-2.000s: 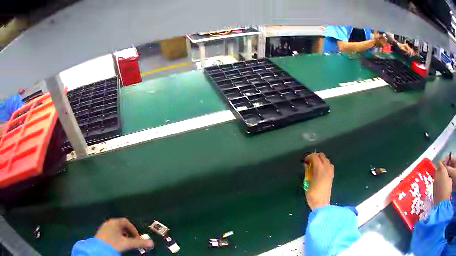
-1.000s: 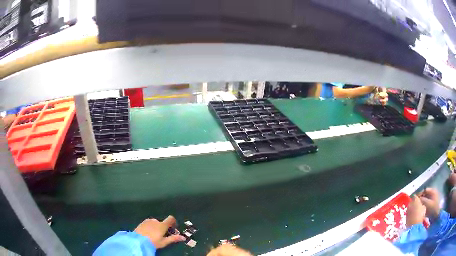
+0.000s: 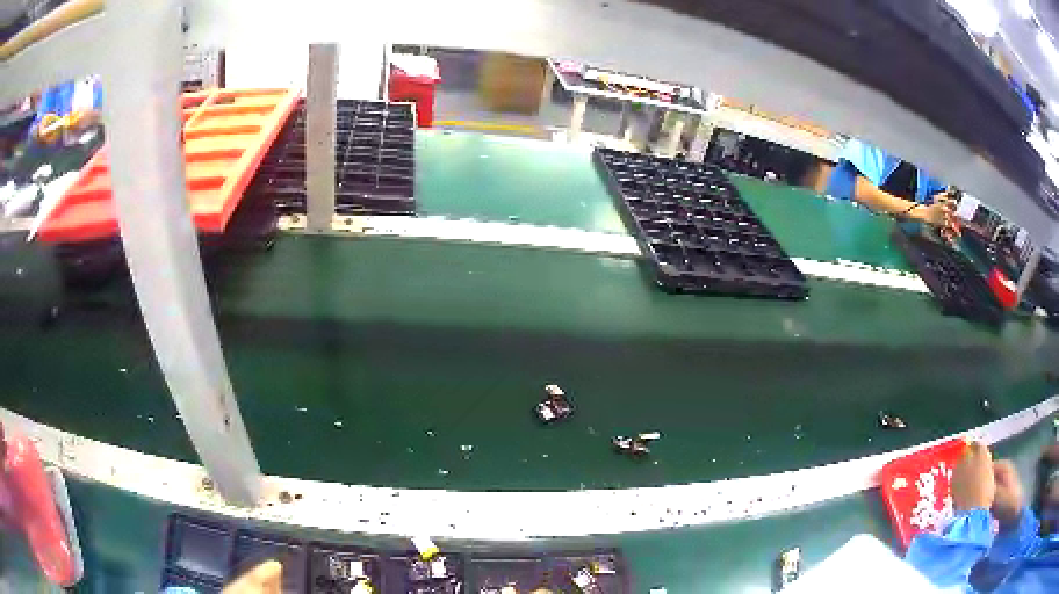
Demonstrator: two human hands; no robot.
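A black compartment tray (image 3: 200, 549) lies on the green bench at the bottom edge, partly cut off. Several pockets hold small electronic units (image 3: 430, 569), one with a white and yellow piece sticking up. My left hand (image 3: 257, 577) is over the tray's left part, cut off by the bottom edge; whether it holds anything is hidden. Only small skin-coloured bits, possibly my right hand (image 3: 540, 591), show at the bottom edge; its grip cannot be told. Two units (image 3: 554, 404) (image 3: 633, 443) lie on the dark green belt beyond the tray.
A white rail (image 3: 465, 511) separates bench and belt. A grey post (image 3: 174, 290) stands at left. Black trays (image 3: 708, 226) and an orange-red tray (image 3: 227, 151) lie beyond. At right, a neighbour's hands (image 3: 981, 482) are by a red parts tray (image 3: 900, 493). Another unit (image 3: 790, 566) lies on the bench.
The view has swung left and down, bringing the black tray into sight. My left hand has moved from the units on the belt to the tray. My right hand has left the belt.
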